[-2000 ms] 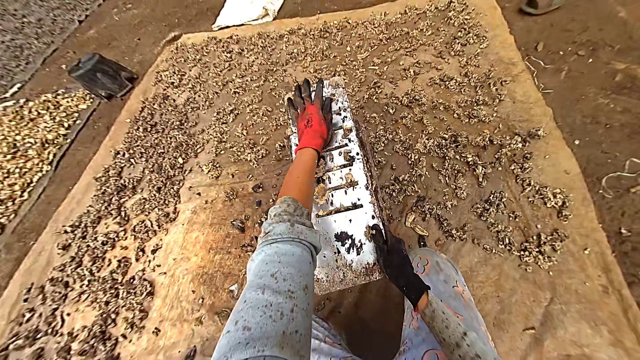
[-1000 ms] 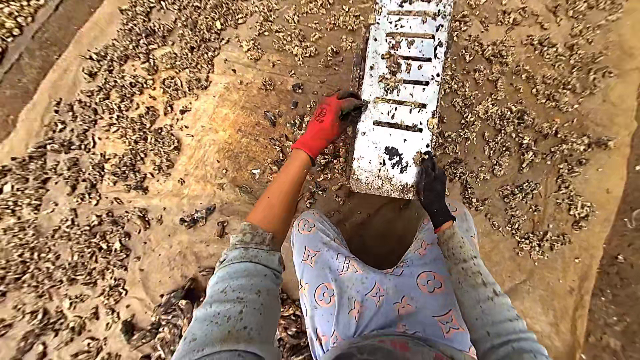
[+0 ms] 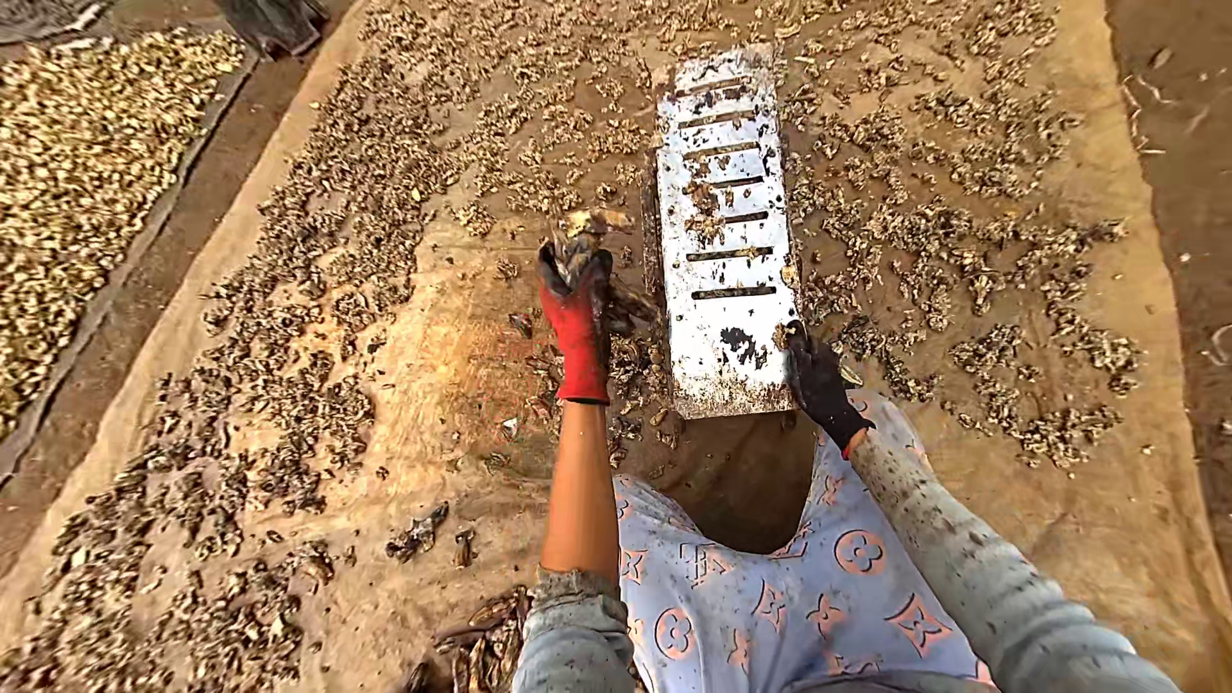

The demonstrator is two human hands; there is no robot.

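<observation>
A white slotted board (image 3: 727, 289), stained and dotted with dark bits, lies on a brown cloth sheet in front of my knees. My left hand (image 3: 577, 313), in a red glove with black fingers, is just left of the board and holds some brown dried pieces (image 3: 577, 241), likely plant matter. At the board's lower right edge is my right hand (image 3: 818, 380) in a black glove, its fingertips by the edge; whether it grips anything is unclear. More brown pieces (image 3: 635, 361) lie beside the board's left edge.
Small brown pieces (image 3: 1001, 356) are scattered on both sides of the sheet (image 3: 1136, 539). A darker pile (image 3: 486, 640) lies near my left forearm. Beyond the sheet's left edge are a bed of pale pieces (image 3: 106, 144) and a dark container (image 3: 274, 24).
My left hand was on the board two seconds ago, then at its left edge; now it is off the board with brown pieces in it. My right hand stays at the board's right edge.
</observation>
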